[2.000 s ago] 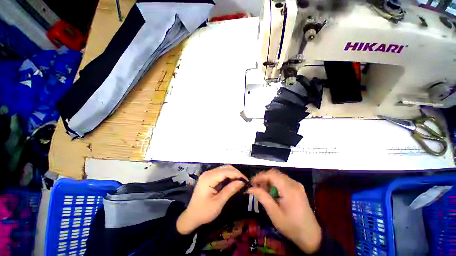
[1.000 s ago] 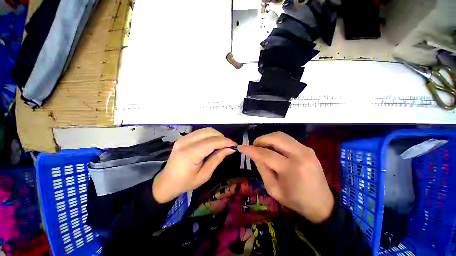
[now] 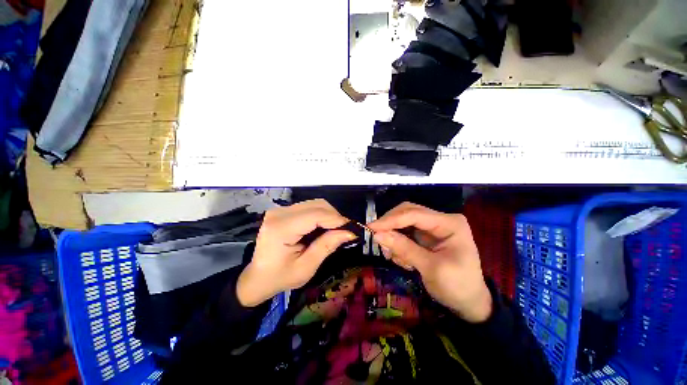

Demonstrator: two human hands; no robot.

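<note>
My left hand (image 3: 295, 247) and my right hand (image 3: 429, 252) meet above my lap, just below the table's front edge. Between their fingertips they pinch a small dark fabric piece (image 3: 354, 228), mostly hidden by the fingers. I cannot make out its outline, and no tool shows in either hand. An overlapping row of black and dark grey flaps (image 3: 422, 94) runs from the machine's needle area down towards the front edge of the white table (image 3: 264, 98).
Shears (image 3: 663, 124) lie at the right of the table, near a dark flat case (image 3: 544, 30). A black and grey cut bundle (image 3: 87, 79) lies at left. Blue baskets (image 3: 105, 301) with fabric stand at left and right (image 3: 546, 282); grey-black pieces (image 3: 199, 259) overhang the left one.
The view has tilted down, so most of the machine head has left the picture. A green thing seen earlier by my right hand no longer shows. My fingers have shifted slightly on the small piece.
</note>
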